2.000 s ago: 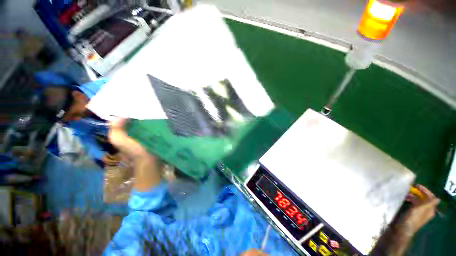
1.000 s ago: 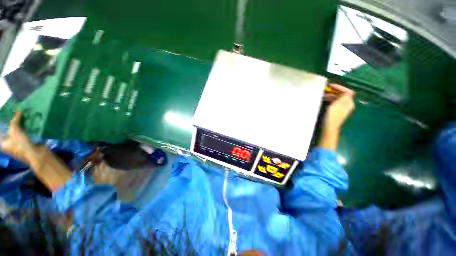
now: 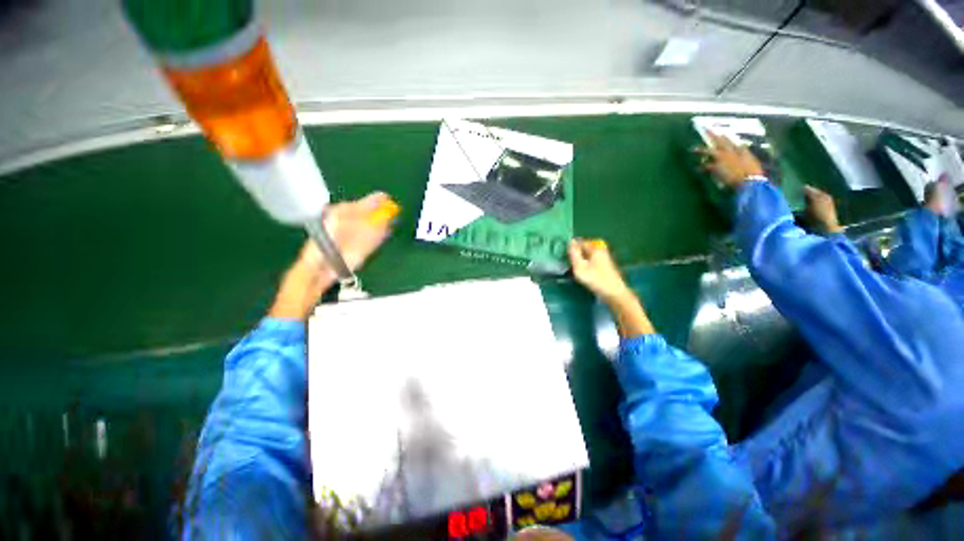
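A white and green retail box [image 3: 497,196] with a laptop picture lies on the green conveyor belt behind the scale. My right hand [image 3: 597,266] is at the box's near right corner, thumb and fingers close to its edge; whether it grips is unclear. My left hand [image 3: 359,230] reaches over the belt left of the box, beside the signal tower's pole, fingers apart and not touching the box. Yellow covers show on fingertips of both hands. The scale's silver-white pan [image 3: 444,391] bears no box. Its red display [image 3: 466,522] shows zeros, partly cut off.
The orange and green signal tower [image 3: 238,100] rises at upper left, close to my left hand. At right, people in blue smocks [image 3: 835,306] handle more boxes on the belt [image 3: 645,190]. A grey wall runs behind.
The view has swung right. My left hand has left the stack of boxes and is now over the belt. My right hand has moved from the scale's side to the box's corner.
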